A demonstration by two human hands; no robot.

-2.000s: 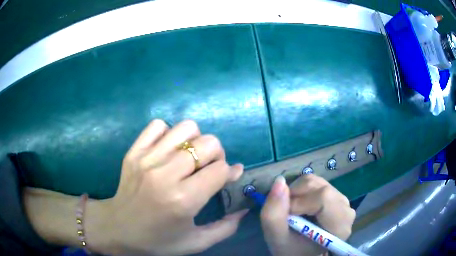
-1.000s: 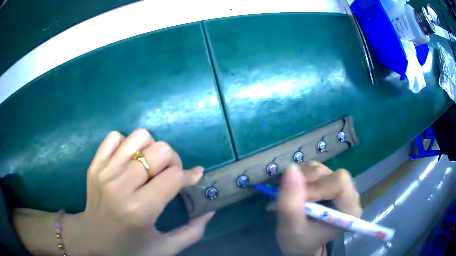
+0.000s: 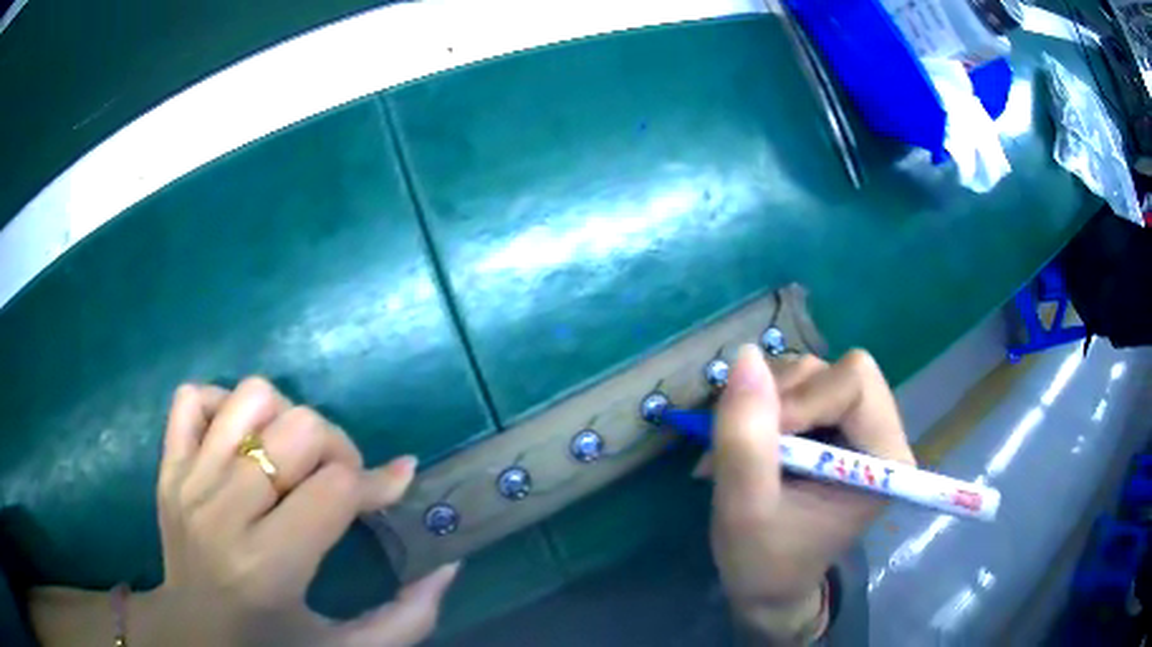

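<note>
A flat grey-brown bar [image 3: 551,430] with several round silver fittings in a row lies slanted on the glossy dark-green worktop. My left hand [image 3: 272,506], with a gold ring, pinches the bar's left end between thumb and fingers. My right hand [image 3: 802,487] holds a white paint marker [image 3: 884,480] with "PAINT" lettering. The marker's blue tip end is at the fitting [image 3: 654,407] fourth from the left. My right fingertips are close beside the two fittings at the right end.
A blue bin [image 3: 872,70] stands at the upper right with a pale bottle [image 3: 941,28] and a white tissue [image 3: 973,126] over its edge. Dark thin tweezers [image 3: 824,95] lie beside it. A clear plastic bag [image 3: 1093,139] lies further right. A blue stool [image 3: 1046,316] stands below the worktop edge.
The marker tip has moved rightward along the bar, from the left-end fitting to the fourth. The bar, my left hand and the bin now appear further left in the view.
</note>
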